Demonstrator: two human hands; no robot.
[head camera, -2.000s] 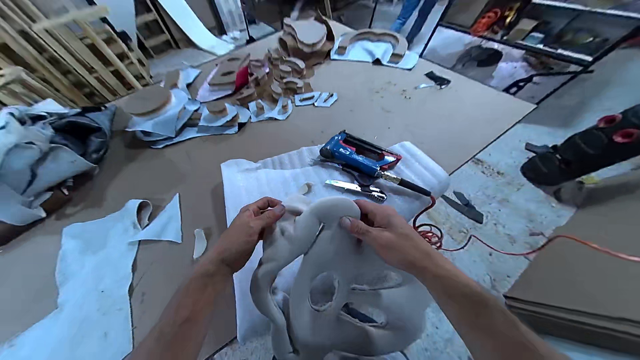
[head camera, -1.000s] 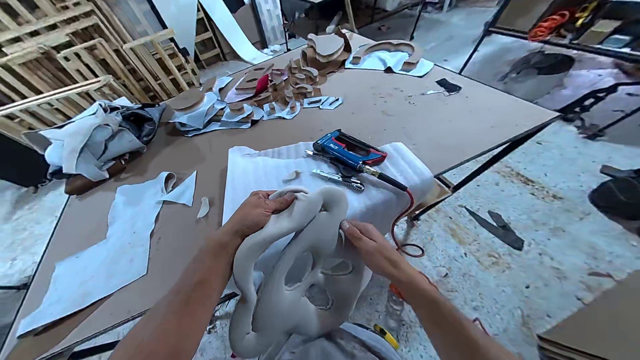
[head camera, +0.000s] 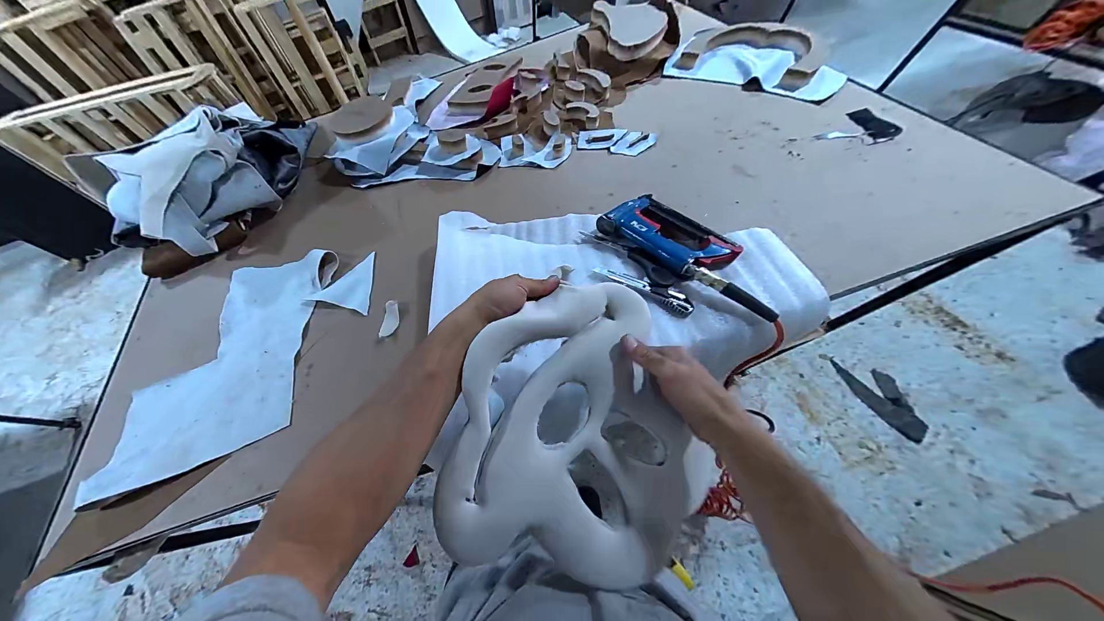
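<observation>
A light grey padded, upholstered piece with several oval openings (head camera: 526, 509) is held up over the near table edge, its lower end above my lap. My left hand (head camera: 509, 297) grips its top left rim between thumb and fingers. On the right side, my right hand (head camera: 681, 379) holds the piece with the thumb on its front; those fingers are partly hidden. Behind it, white foam sheet (head camera: 509, 241) covers part of the table. A blue pneumatic stapler (head camera: 664, 233) with a hose lies on the foam, beside scissors (head camera: 647, 263) and a metal hand tool (head camera: 647, 289).
Cut light fabric (head camera: 233, 362) lies on the table (head camera: 733, 172) at left, near a heaped pile of fabric (head camera: 198, 172). Small curved covered pieces (head camera: 552, 112) spread across the back. Wooden frames (head camera: 259, 52) lean behind. An orange hose (head camera: 1018, 584) runs at lower right.
The padded piece has turned and tilted between my hands. My left hand has moved along its upper rim, and my right hand is now lower on its right side. The view has shifted.
</observation>
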